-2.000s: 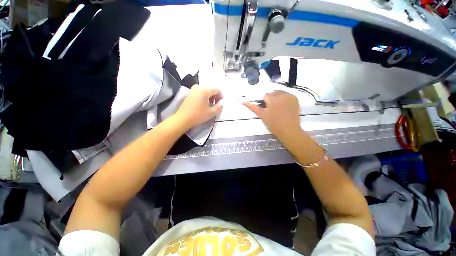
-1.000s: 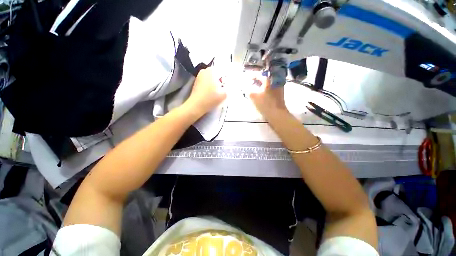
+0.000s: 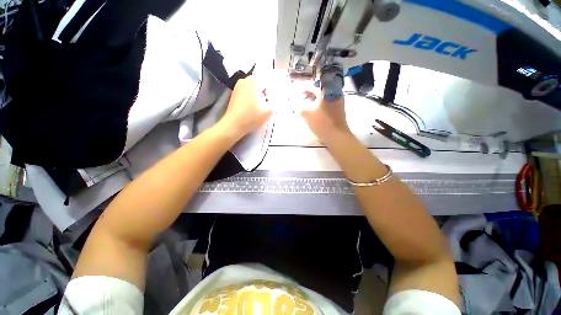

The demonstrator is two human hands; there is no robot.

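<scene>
The white sewing machine (image 3: 418, 61) stands with its presser foot area (image 3: 301, 71) under bright lamp glare. My left hand (image 3: 249, 104) is just left of the needle area, fingertips on light grey cloth (image 3: 175, 80). My right hand (image 3: 323, 114) is right of the needle area, partly behind the machine's round knob, fingertips washed out by glare. Whether the right fingers grip cloth cannot be told. A large black panel (image 3: 74, 98) lies left, joined with the grey cloth. Dark green thread snips (image 3: 403, 138) lie on the table right of my right hand.
A printed scale (image 3: 283, 184) runs along the table's front edge. Red-orange loops (image 3: 526, 187) hang at the right table end. Grey and black cloth heaps (image 3: 504, 258) lie below right, with more cloth (image 3: 37, 271) below left. A blue crate (image 3: 513, 231) shows at lower right.
My right hand has moved from right of the needle to beside the presser foot, and the snips it held now lie on the table. My left hand has moved slightly up toward the needle.
</scene>
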